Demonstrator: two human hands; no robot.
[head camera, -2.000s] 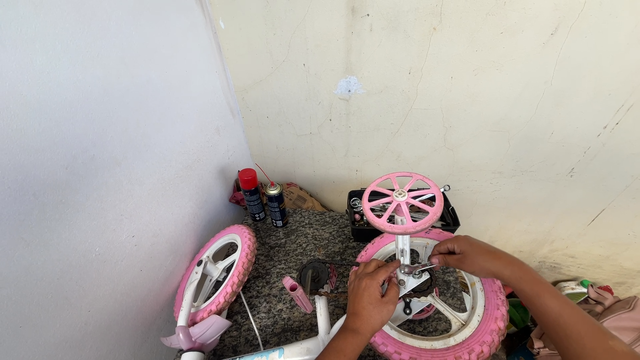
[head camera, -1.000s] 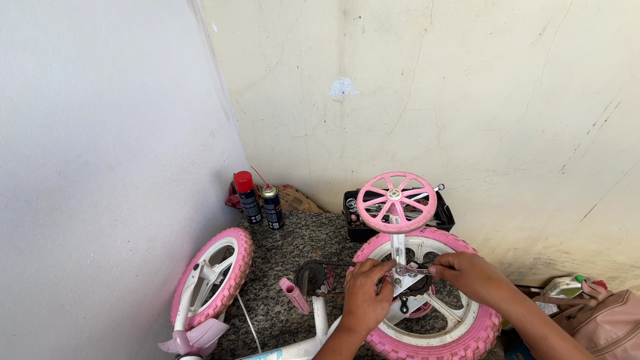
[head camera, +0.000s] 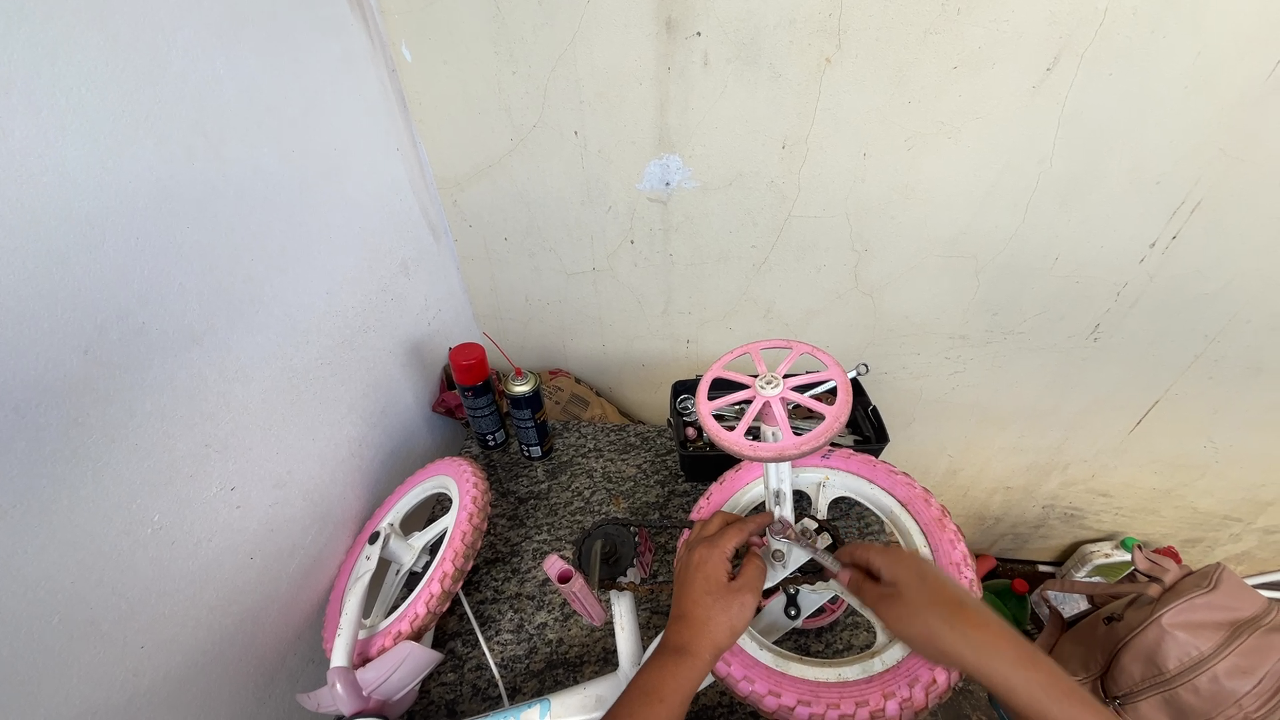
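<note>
A small white and pink bicycle lies on its side, its rear wheel (head camera: 850, 690) below my hands and its front wheel (head camera: 340, 560) at the left. My right hand (head camera: 890, 590) grips a metal wrench (head camera: 808, 548), whose head sits on the nut at the axle. Beside that nut, my left hand (head camera: 715, 570) has its fingertips at the white bracket (head camera: 778, 490) of the training wheel; whether they pinch anything is hidden. The pink training wheel (head camera: 770, 445) stands above the bracket. A pink grip-like part (head camera: 574, 590) and the dark crank area (head camera: 603, 550) are left of my hands.
Behind the training wheel is a black toolbox (head camera: 705, 464) with wrenches. Two spray cans (head camera: 478, 400) (head camera: 527, 415) and a brown bag (head camera: 580, 398) stand at the corner of the granite surface (head camera: 530, 500). A pink backpack (head camera: 1180, 630) and bottles (head camera: 1008, 600) are at the right. Walls rise left and behind.
The wrench and my right hand have turned somewhat, the hand now sitting lower to the right of the nut. My left hand stays by the bracket.
</note>
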